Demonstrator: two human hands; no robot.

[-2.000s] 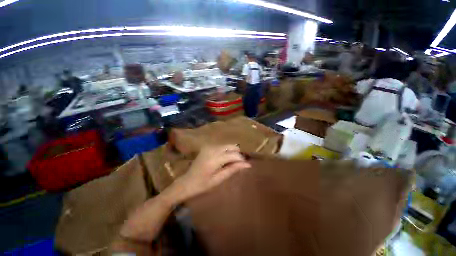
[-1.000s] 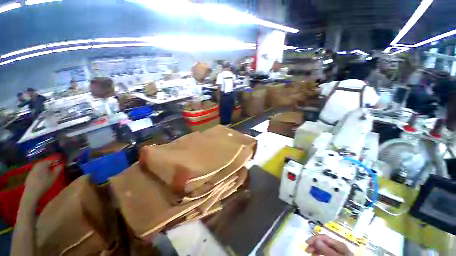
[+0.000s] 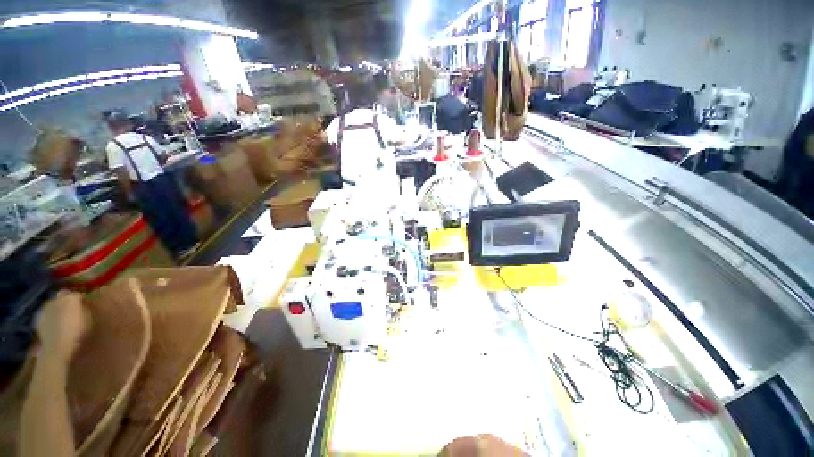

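Brown workpieces (image 3: 183, 308) are stacked at the lower left, with several layered, lighter edges showing. My left hand (image 3: 62, 326) is blurred at the far left, against the uppermost brown piece, whose edge curves upward. Its fingers are unclear, so I cannot tell if it grips the piece. My right hand (image 3: 484, 446) is mostly cut off by the bottom edge, low over the white table (image 3: 419, 384); its fingers do not show. The white sewing machine head (image 3: 344, 308), with a blue label and red button, stands between the pile and the control screen (image 3: 522, 234).
A slim dark tool (image 3: 566, 378), a black cable (image 3: 625, 370), a pale tape roll (image 3: 630, 308) and a red-handled tool (image 3: 701, 402) lie at right. Thread cones (image 3: 473, 143) stand behind the machine. A person (image 3: 357, 143) is behind it; another person (image 3: 147, 178) is at left.
The view has swung right, bringing the screen and the table's right side into view. My left hand is now against the uppermost brown piece. My right hand has dropped mostly out of the picture.
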